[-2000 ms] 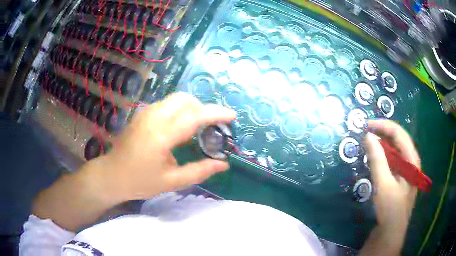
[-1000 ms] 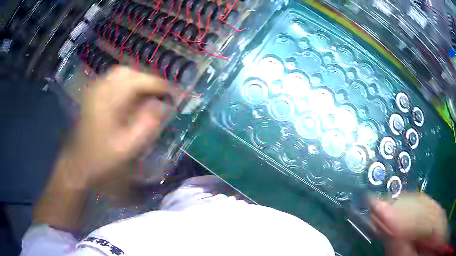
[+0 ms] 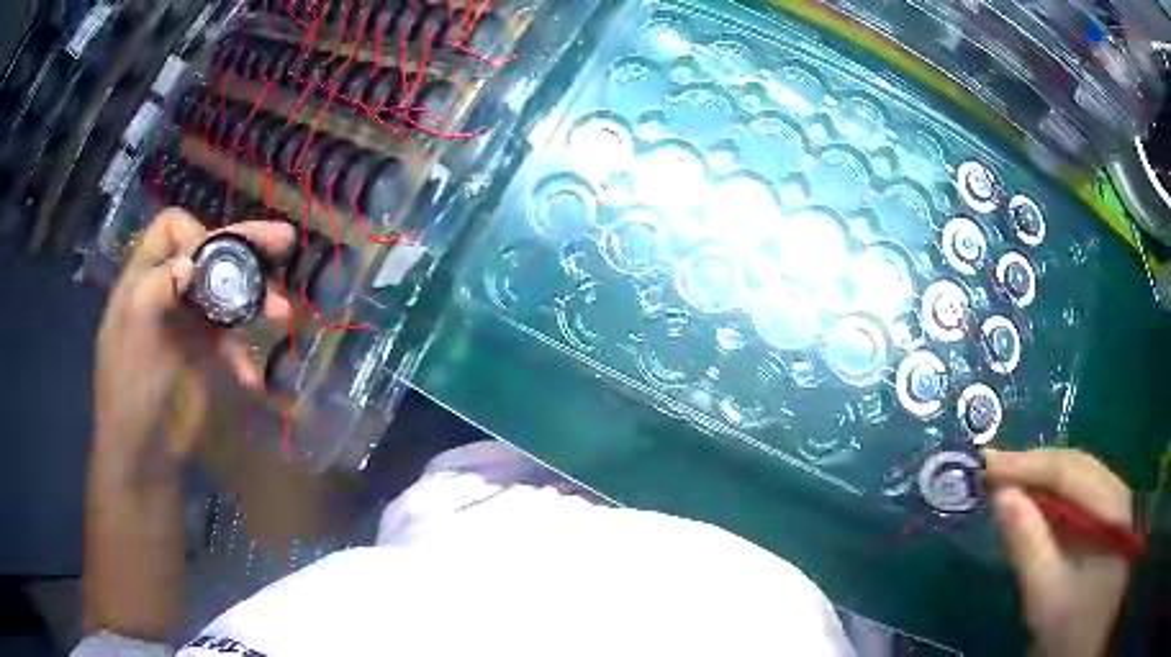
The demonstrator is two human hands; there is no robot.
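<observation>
My left hand (image 3: 161,321) holds a round black component with a pale centre (image 3: 229,279) between thumb and fingers, over the lower left edge of the source tray (image 3: 337,430). My right hand (image 3: 1059,526) grips a red-handled tool (image 3: 1089,524); its tip is hidden. At the right fingertips is another round component (image 3: 950,480), by the near right edge of the round-pocket tray (image 3: 668,413). Whether the fingers or the tool hold it I cannot tell. Several black-and-white discs (image 3: 922,383) sit in the tray's right-hand pockets.
In the source tray, black discs (image 3: 383,187) stand on edge in rows with tangled red wires (image 3: 408,109). A green mat (image 3: 565,430) lies under the round-pocket tray, with strong glare on its pockets. Stacked clear trays (image 3: 1002,96) stand behind. A white ring-shaped roll (image 3: 1147,173) is at far right.
Over the last two seconds, my left hand has moved left from the round-pocket tray to the source tray. My right hand has moved lower, and a component now shows at its fingertips.
</observation>
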